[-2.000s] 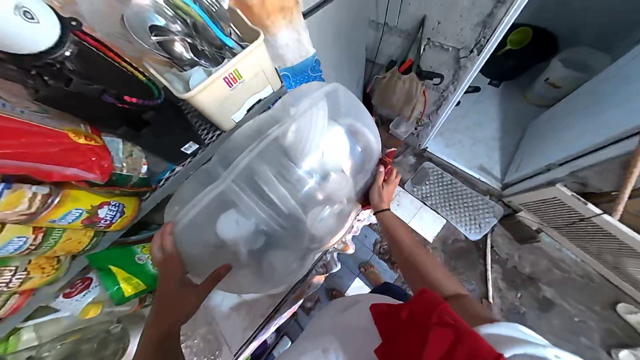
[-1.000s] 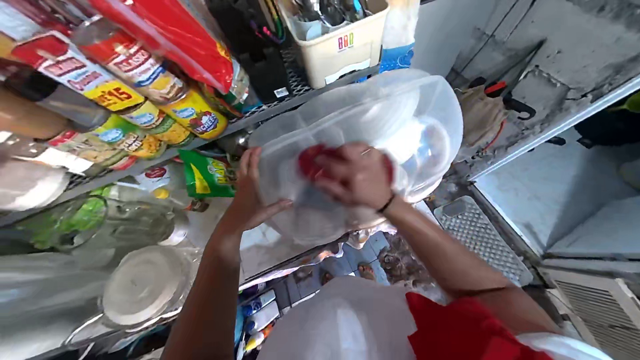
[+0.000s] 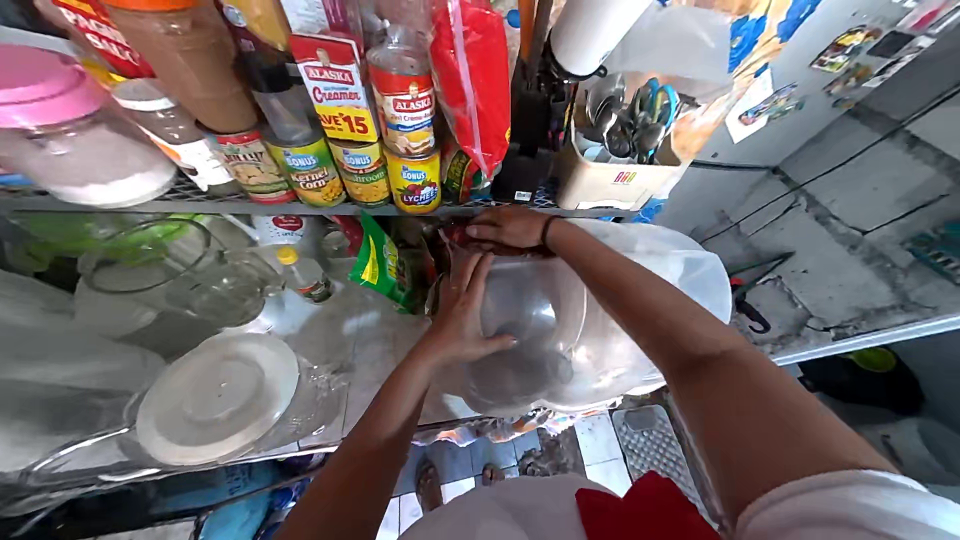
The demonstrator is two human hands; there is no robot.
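A large clear plastic container (image 3: 525, 337) lies on the tiled counter under the shelf. My left hand (image 3: 461, 311) rests on its left side with fingers spread and thumb across the plastic. At the back edge, just below the shelf, my right hand (image 3: 510, 227) reaches over the container and touches a dark red item (image 3: 457, 232), mostly hidden by the fingers; whether it is gripped is unclear. A green foil pouch (image 3: 381, 262) stands left of the hands.
Above runs a wire shelf (image 3: 300, 206) with cans, jars and a cream utensil holder (image 3: 619, 180). On the counter to the left are a white round lid (image 3: 217, 397), glass jars and a small yellow-capped bottle (image 3: 304, 274). A stone-block wall (image 3: 832, 217) is at the right.
My right hand, over the container's middle with a red cloth-like thing a second ago, is now at its back edge. The view has swung left. My left hand stays on the container's left side.
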